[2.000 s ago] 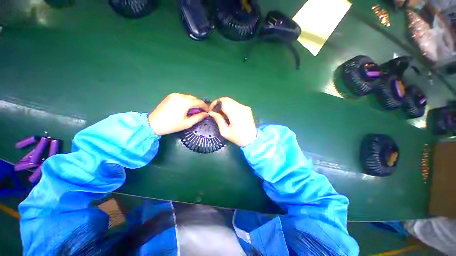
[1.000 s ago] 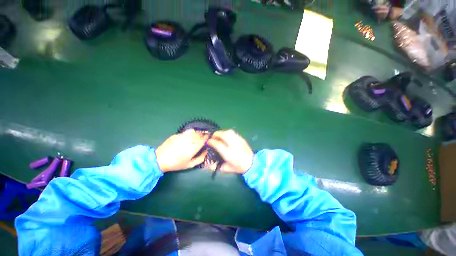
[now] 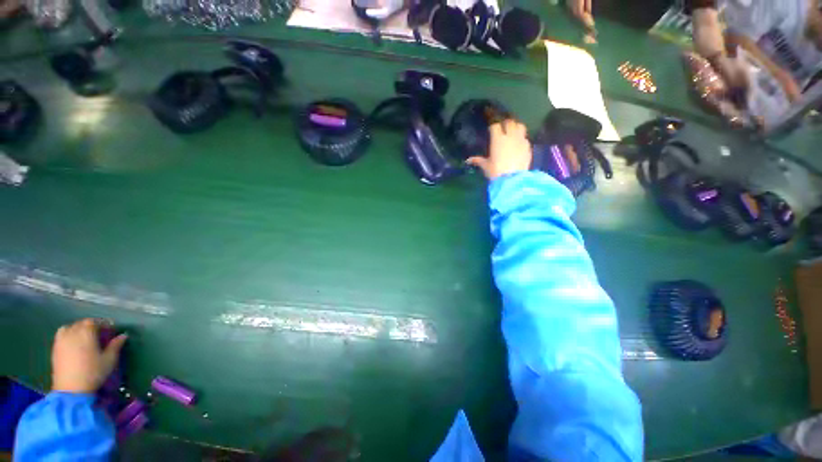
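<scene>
My right hand [image 3: 506, 150] reaches to the far side of the green bench [image 3: 297, 244] and grips a black ribbed round housing [image 3: 472, 126] with an orange-brown patch on top. Another ribbed housing with a purple cell [image 3: 561, 161] sits just right of that hand. My left hand [image 3: 83, 357] is at the lower left, over the purple cells. Its fingers cover part of the heap, and I cannot tell if it grips a cell. A loose purple cell [image 3: 174, 391] lies to the right of it, and another [image 3: 132, 417] lies just below.
Several black housings and curved stands line the far side, one housing with a purple cell [image 3: 333, 132]. A ribbed housing [image 3: 688, 320] sits at right, near copper-coloured parts [image 3: 785, 316] and a carton [image 3: 810, 334]. Other people's hands [image 3: 718, 54] show at the upper right, beyond a pale sheet [image 3: 577, 86].
My hands have parted. The housing they held in front of me is gone from there; one with a purple cell now stands beside my right hand. My left hand has moved to the cells.
</scene>
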